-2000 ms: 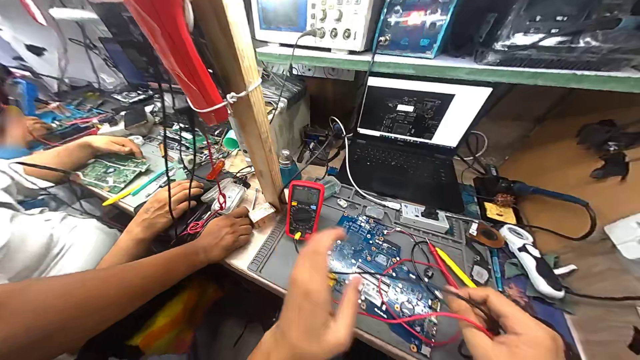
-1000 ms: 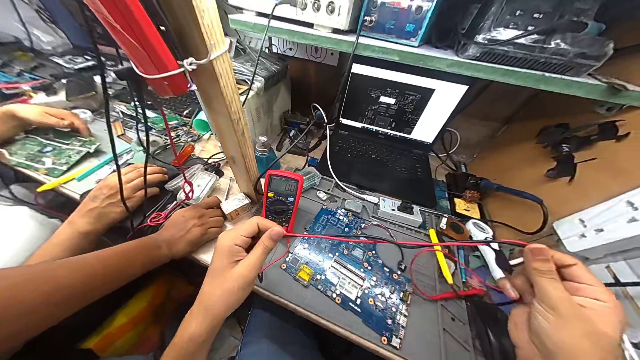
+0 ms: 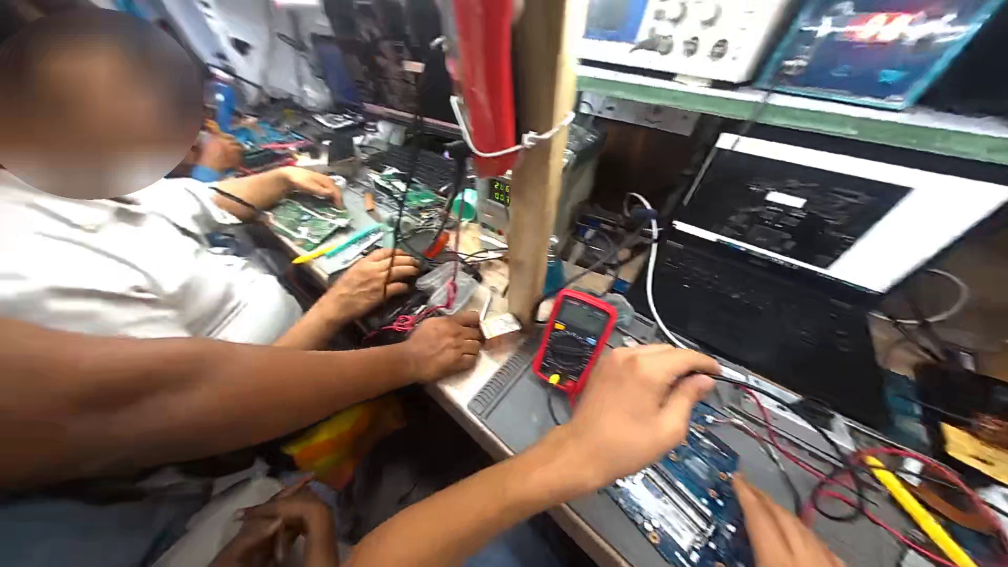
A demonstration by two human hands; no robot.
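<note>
My left hand pinches a black test lead between thumb and fingers, above the top end of a blue laptop motherboard. Just behind that hand lies a red digital multimeter with a dark dial. My right hand is low at the frame's bottom edge, beside the board's right side; only part of it shows, and whether it holds anything is hidden. Red test leads lie coiled to the right, around a yellow pen-like tool.
An open laptop stands behind the board, under a green-edged shelf bearing instruments. A wooden post rises left of the multimeter. Co-workers' arms and hands rest on the bench at left, near wires, a plastic bag and green circuit boards.
The view has swung left. The red lead, stretched between both hands one second ago, now lies on the right. My left hand now holds the black lead; my right hand has lowered beside the board.
</note>
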